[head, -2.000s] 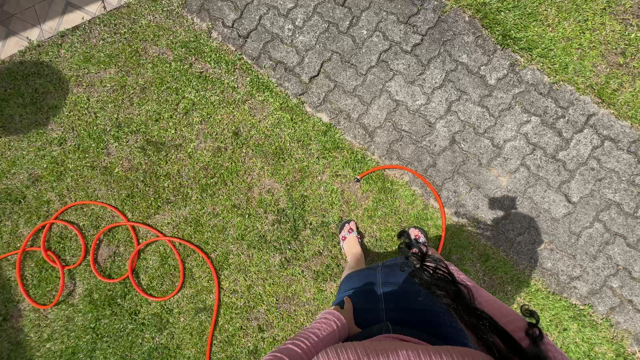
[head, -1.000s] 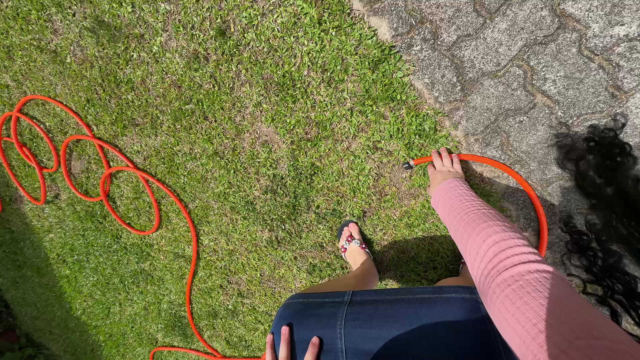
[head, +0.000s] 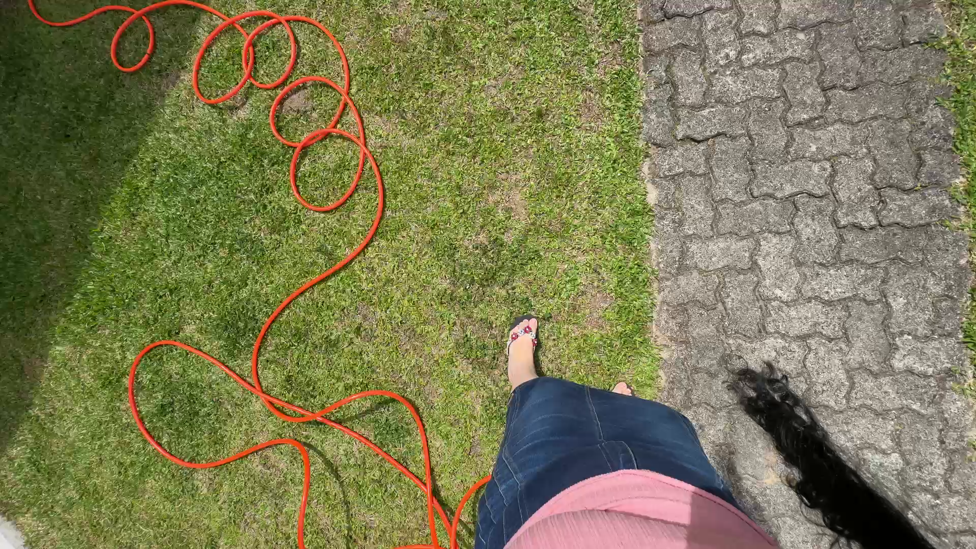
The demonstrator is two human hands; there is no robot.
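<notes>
Neither my left hand nor my right hand shows in the head view now. An orange-red hose (head: 379, 191) lies on the grass in loose loops from the upper left down to the bottom edge, where one stretch passes beside my denim skirt (head: 602, 427). Its end is not visible, so whether a hand holds it is hidden. My foot in a flip-flop sandal (head: 524, 333) stands on the lawn, and the toes of the other foot show past the hem of the skirt. A pink top (head: 640, 511) covers my torso.
Grass (head: 473, 191) spreads to the left and ahead, with a shaded part at the far left. A path of interlocking grey pavers (head: 801, 229) runs along the right, bordered by more grass. Long dark hair hangs over the path at lower right.
A second ago my right hand was at the hose's end beside the path; that hand and end are out of view. My left hand has left the view too. The view has turned.
</notes>
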